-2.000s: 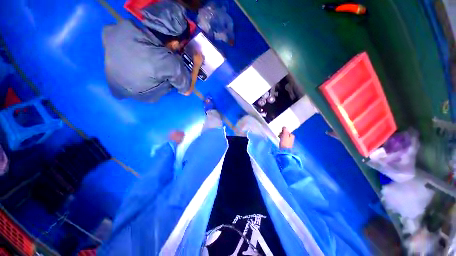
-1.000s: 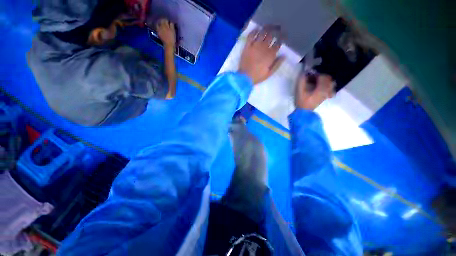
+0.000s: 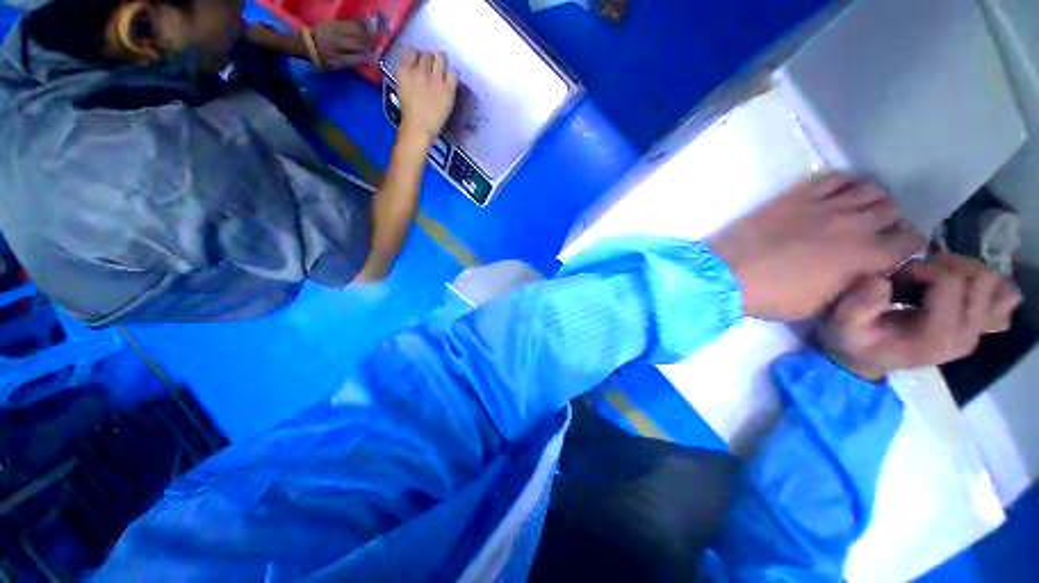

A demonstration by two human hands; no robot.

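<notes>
A white carton (image 3: 706,188) with open flaps stands at the right. Its dark inside shows at the right edge, with pale pieces (image 3: 999,239) in it. My left hand (image 3: 815,245) reaches across the carton, its fingers meeting my right hand. My right hand (image 3: 929,313) is beside and below it, fingers curled, over the carton's opening. A small dark thing with a thin bright line (image 3: 908,285) shows between the fingers; it is too blurred to name. Which hand holds it cannot be told.
Another person in grey (image 3: 171,205) bends at the left with one hand on the pan of a scale (image 3: 513,85) on the blue floor, dark specks on the pan. A red bin (image 3: 382,17) is behind the scale. A blue stool (image 3: 57,347) is at the left edge.
Both my hands were apart over the carton and are now together at its opening. The carton and scale appear larger. The other person's second hand now shows by the red bin.
</notes>
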